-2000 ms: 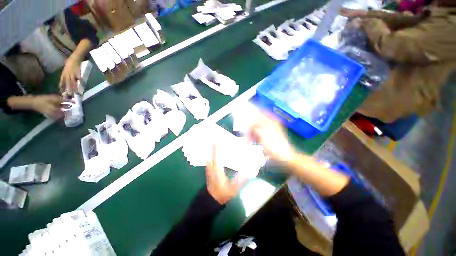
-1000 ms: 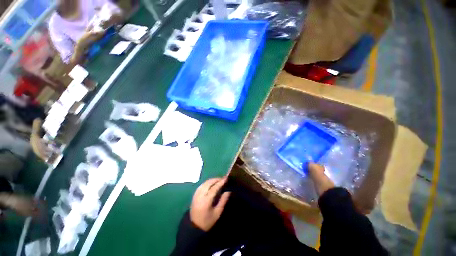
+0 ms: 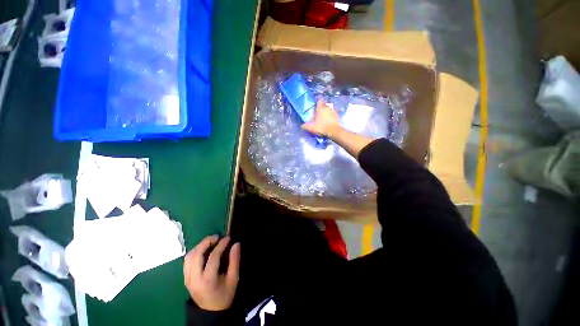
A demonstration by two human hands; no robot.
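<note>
My right hand (image 3: 324, 121) grips a small blue tub (image 3: 297, 95) by its near end, inside a large open cardboard carton (image 3: 356, 48). The tub is tilted among a heap of clear plastic pieces (image 3: 280, 156), so its inside is only partly seen. My left hand (image 3: 212, 272) rests on the edge of the green bench with its fingers bent and holds nothing that I can see.
A large blue bin (image 3: 198, 95) with clear pieces stands on the green bench (image 3: 191, 172). White inserts (image 3: 121, 248) and smaller white cards (image 3: 111, 181) lie nearer. Part-packed units (image 3: 41, 249) line the left. A person's leg (image 3: 547, 162) shows at far right.
The view has turned right and down over the carton. My right hand has tipped the blue tub from lying flat and open to a steep tilt. My left hand stays at the bench edge.
</note>
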